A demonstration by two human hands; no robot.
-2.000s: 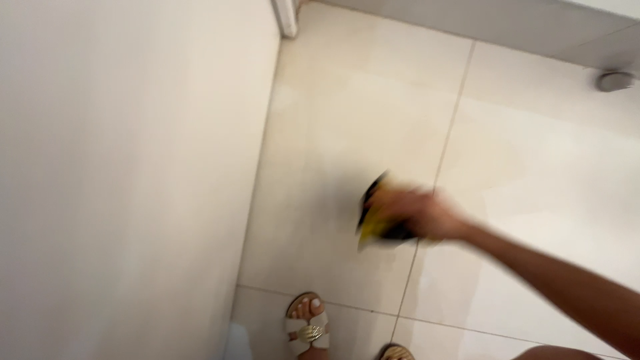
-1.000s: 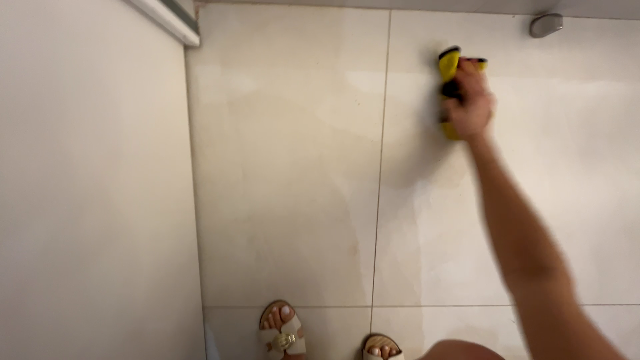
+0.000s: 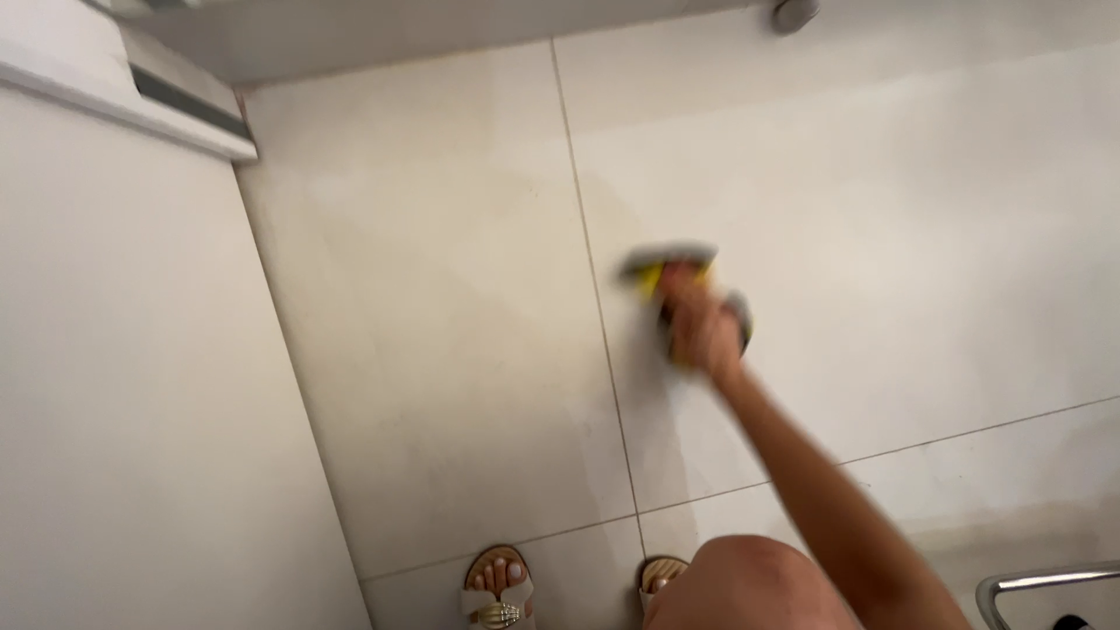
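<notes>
My right hand (image 3: 700, 324) is closed around a yellow and black handheld tool (image 3: 669, 262), blurred by motion; its exact kind cannot be told. The tool is over the pale floor tiles (image 3: 437, 289), just right of a long grout line, with its wide dark edge toward the far wall. Whether it touches the floor is not clear. My left hand is out of view.
A white panel (image 3: 149, 350) stands along the left side, with a rail (image 3: 192, 122) near its far end. A rounded grey fitting (image 3: 794, 14) is by the far wall base. My sandalled feet (image 3: 499, 591) are below; a chrome metal bar (image 3: 1050, 577) curves at lower right.
My right hand with the tool has come back toward me from near the far wall, where it was a second ago. The view has shifted, and the chrome bar now shows.
</notes>
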